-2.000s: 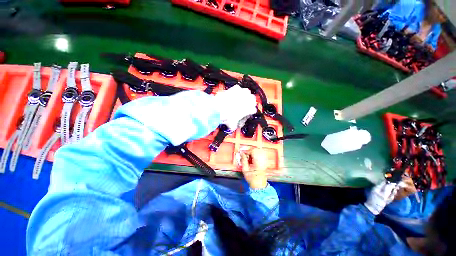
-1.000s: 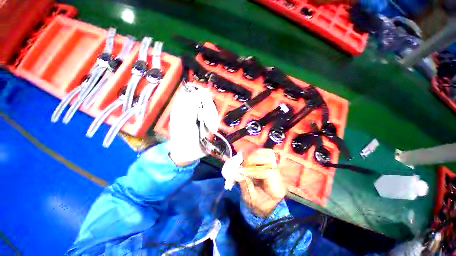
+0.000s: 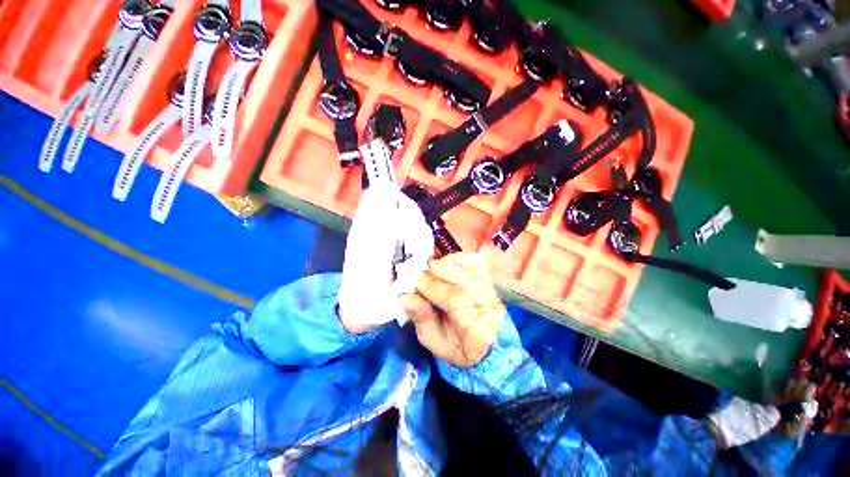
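Observation:
My left hand (image 3: 377,256), in a white glove, holds a grey-strapped watch; its pale strap with holes (image 3: 377,164) sticks up past the fingers. The watch head is mostly hidden by the glove. My right hand (image 3: 457,303), mostly bare, meets the left at the lower part of the watch, fingertips pinched together; what they touch is too blurred to tell. Both hands are at the front edge of the full watch tray (image 3: 587,279), which holds many black-strapped watches (image 3: 487,175).
The second watch tray (image 3: 280,70) at upper left holds several grey-strapped watches (image 3: 210,37). A white bottle-shaped item (image 3: 760,306) and a small pale strip (image 3: 715,224) lie on the green bench at right. Another person's gloved hand (image 3: 746,421) shows at lower right.
The left hand first reached over the full tray, then came back to the right hand with a grey-strapped watch. The strap now points upward. The view has turned and moved closer.

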